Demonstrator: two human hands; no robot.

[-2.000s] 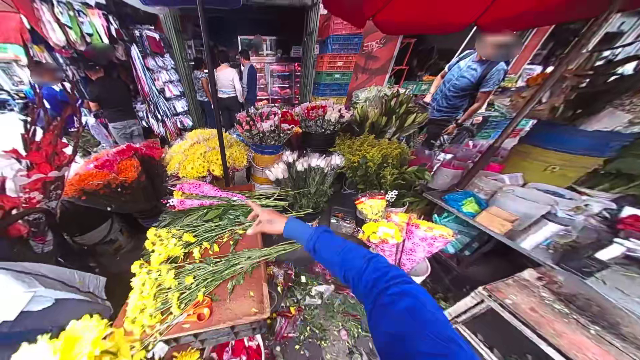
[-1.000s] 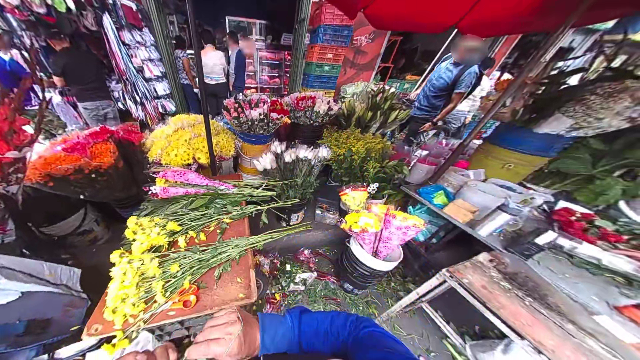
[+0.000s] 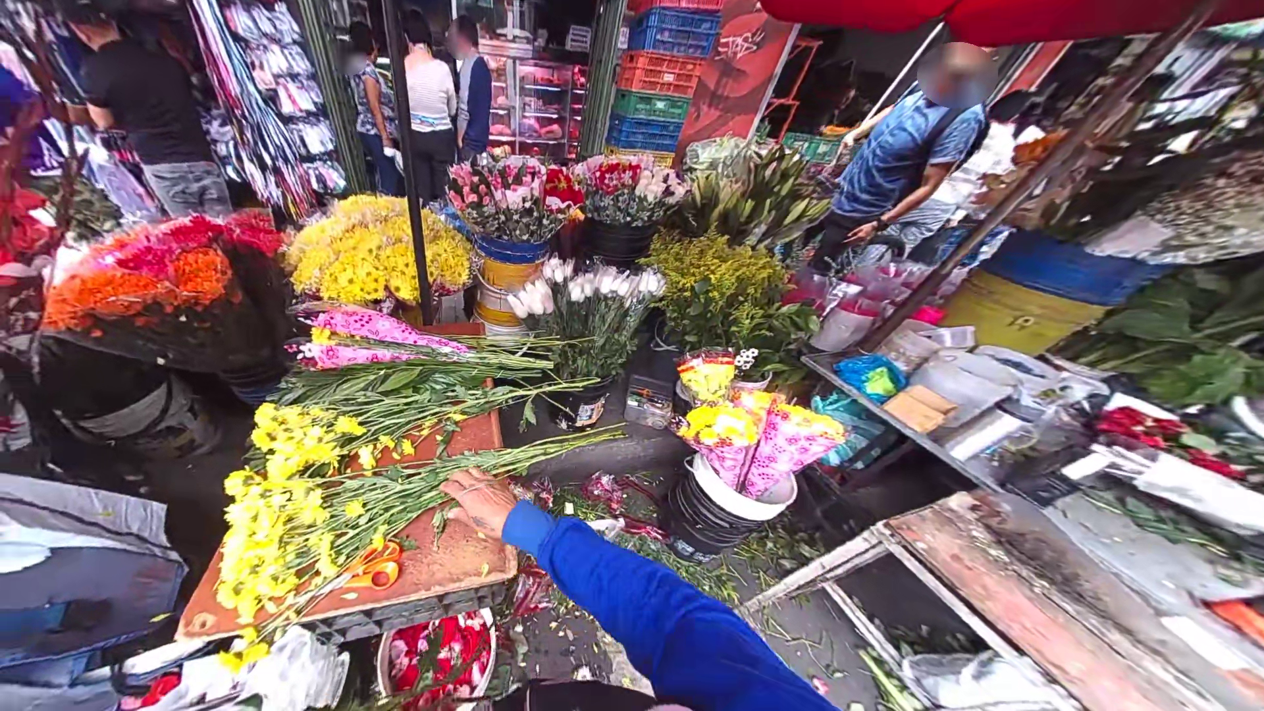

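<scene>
One bare hand, in a blue sleeve that enters from the lower right, is my right hand. It rests on the green stems of the yellow flowers laid across an orange-brown board; whether its fingers grip any stems cannot be told. Orange-handled scissors lie on the board, left of the hand, partly under stems. Farther back on the stems sit bouquets in pink patterned wrapping. My left hand is out of view.
A white-lined black bucket holds wrapped bouquets. White flowers stand behind the board, yellow ones at its back left. A bucket of red petals stands below. Wooden frame at right; a person stands beyond.
One second ago both hands were low at the board's front edge. My right hand is now farther forward, on the stems, and my left hand has left the view.
</scene>
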